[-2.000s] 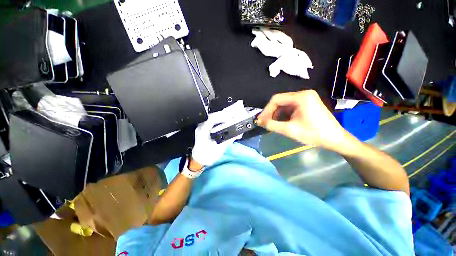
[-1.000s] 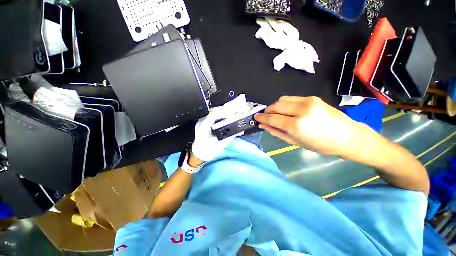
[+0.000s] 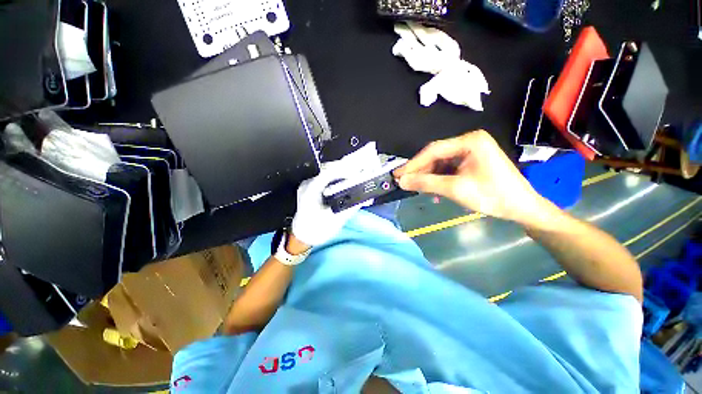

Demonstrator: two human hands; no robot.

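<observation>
A black electronic unit [image 3: 362,192] is held edge-on in front of my chest, its narrow port panel with a small round jack facing up. My left hand [image 3: 317,209], in a white glove, grips the unit's left end. My bare right hand [image 3: 454,173] is at the panel's right end, thumb and fingertips pinched together against it beside the jack. Whether a small part is between the fingertips is hidden.
Black units [image 3: 235,131] lie stacked left of centre, with more [image 3: 61,223] at far left. A white glove [image 3: 442,65] lies behind, near a black parts bin [image 3: 412,8] and blue bin [image 3: 531,11]. A red-orange pad [image 3: 573,85] stands right. An open cardboard box [image 3: 177,308] is below left.
My right hand has shifted slightly and its fingers now bend in a raised pinch at the panel, where a second ago they lay flatter. My left hand still holds the unit.
</observation>
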